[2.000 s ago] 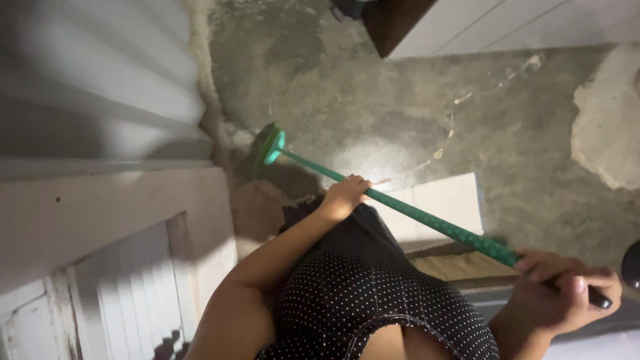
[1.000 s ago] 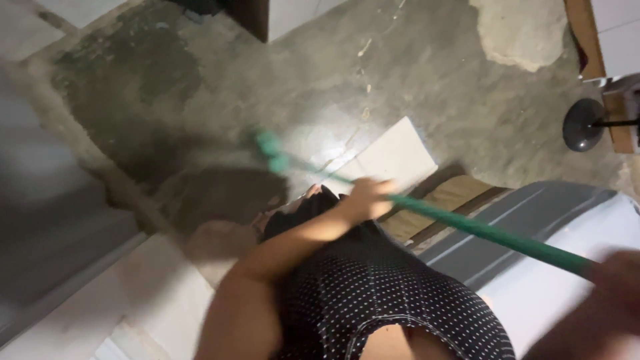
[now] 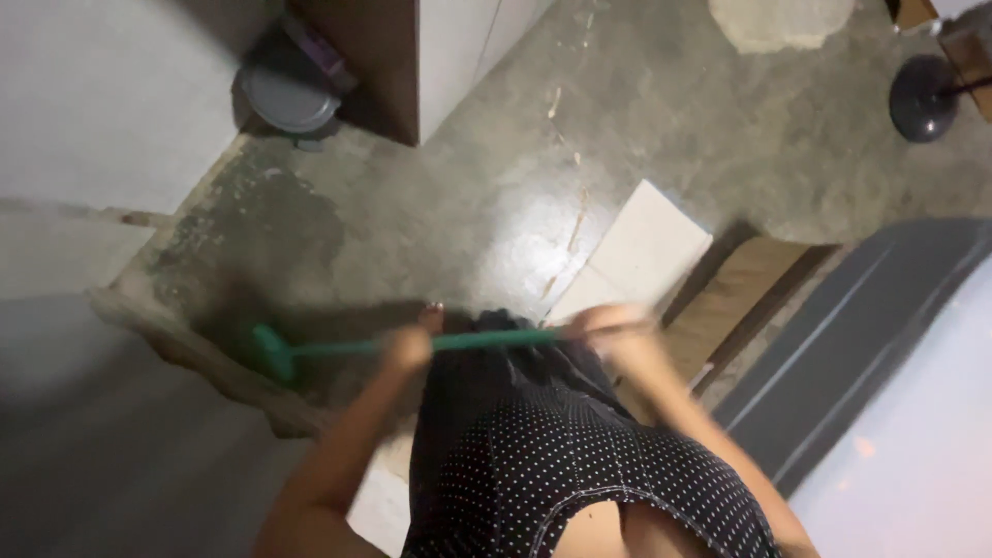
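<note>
A green broom [image 3: 496, 339] lies across the front of my body, its long handle running nearly level from left to right. Its green head [image 3: 273, 353] is at the left, low over or on the floor by the wall; contact cannot be told, and its bristles are blurred. My left hand [image 3: 409, 347] is closed around the middle of the handle. Toward the right end, my right hand [image 3: 612, 329] grips the handle too, blurred by motion. Part of a foot [image 3: 434, 310] shows just beyond the handle.
Rough concrete floor [image 3: 434, 209] spreads ahead. A pale flat panel [image 3: 647, 240] lies right of centre, near a brown strip and a grey-sided piece of furniture [image 3: 860, 325]. A lidded grey bin [image 3: 291, 93] stands beside a cabinet [image 3: 449, 62]. A dark round base [image 3: 922, 99] is upper right.
The broom has swung from a slant to nearly level. My right hand has come in from the far right toward my body. The view has shifted, bringing the bin into sight.
</note>
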